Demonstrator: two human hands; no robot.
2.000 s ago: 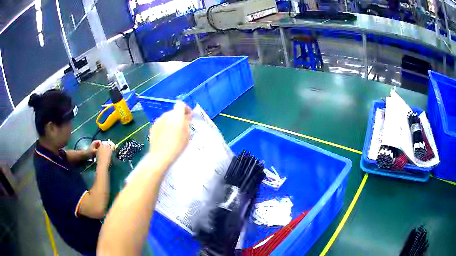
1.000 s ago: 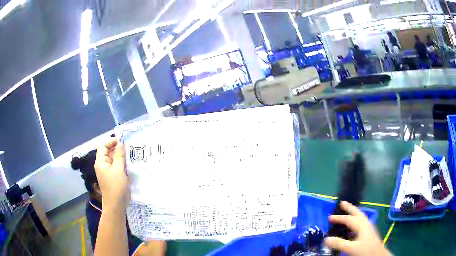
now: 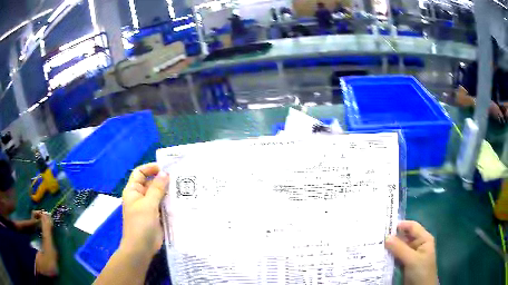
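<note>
The work drawing (image 3: pixel 289 211), a large white printed sheet in a clear sleeve, is held up facing me and fills the lower middle of the view. A small square figure shows near its upper left corner. My left hand (image 3: pixel 143 209) pinches its left edge, thumb in front. My right hand (image 3: pixel 413 249) pinches its right edge low down. The sheet's bottom is cut off by the picture edge. It hides most of the blue bin (image 3: pixel 106 245) behind it; a little dark material shows beside my left wrist.
A deep blue bin (image 3: pixel 114 150) stands back left and another (image 3: pixel 398 111) back right. A shallow tray with white paper (image 3: pixel 301 121) is partly hidden. A yellow heat gun (image 3: pixel 44 185), wires and a coworker (image 3: pixel 22 234) are at left. Another person's hands show far right.
The black bundle has left my right hand, which now holds the sheet's right edge. The view has turned right. The sheet, held by my left hand alone before, is now held by both hands.
</note>
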